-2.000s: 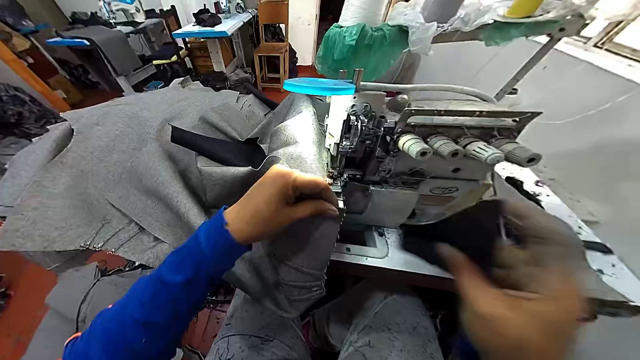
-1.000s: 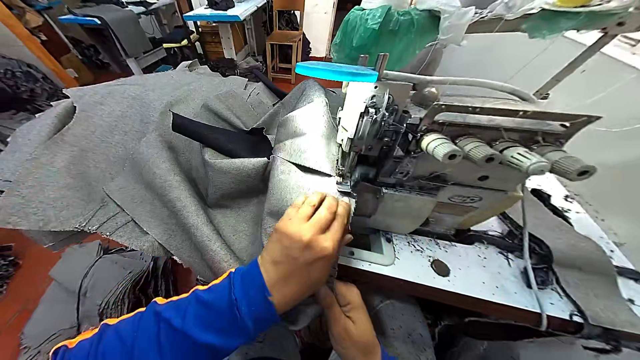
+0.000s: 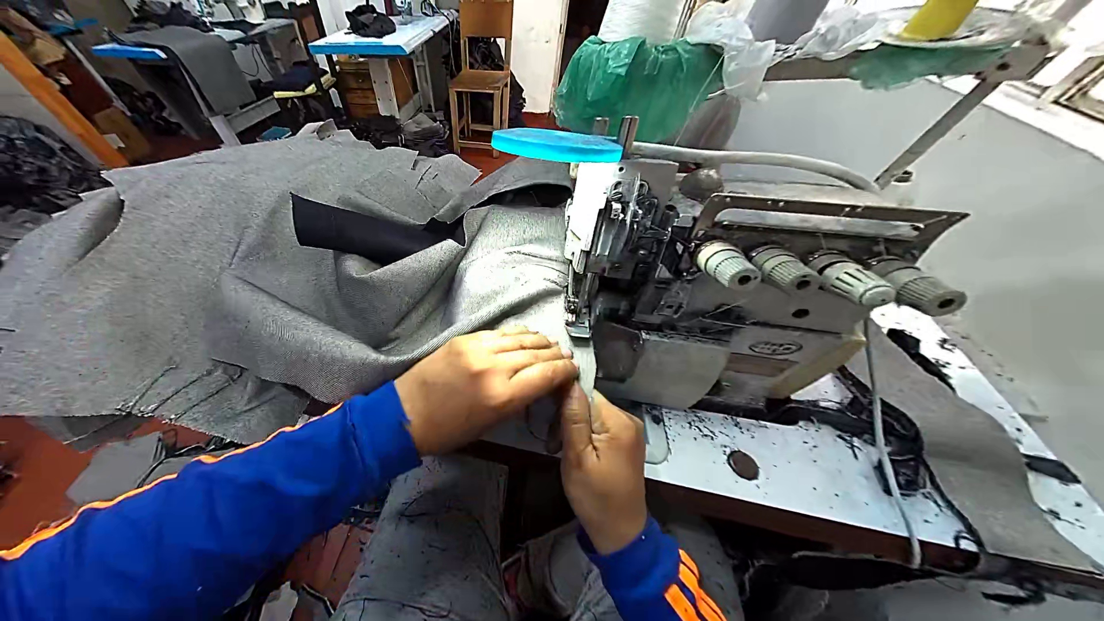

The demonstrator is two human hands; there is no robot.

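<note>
Grey woven fabric point(image 3: 345, 302) spreads over the left side and runs under the presser foot of an overlock sewing machine point(image 3: 759, 319). My left hand point(image 3: 487, 384) grips the fabric just in front of the presser foot point(image 3: 580, 319). Close beside it, my right hand point(image 3: 604, 457) pinches the fabric's edge between thumb and fingers, lower and nearer to me. A black fabric strip point(image 3: 354, 233) lies on the grey cloth. The fingertips of my left hand are partly hidden where the hands meet.
Tension dials point(image 3: 841, 278) stick out from the machine. Its white table point(image 3: 776, 448) carries lint, a cable and dark scraps. Grey fabric point(image 3: 975, 448) lies at the right. Behind stand a wooden chair point(image 3: 480, 78), another worktable point(image 3: 379, 41) and thread cones with green plastic point(image 3: 638, 86).
Two seconds ago my right hand was at the right with dark cloth; it is now beside my left hand at the fabric edge. Between the last two frames both hands stay near the presser foot.
</note>
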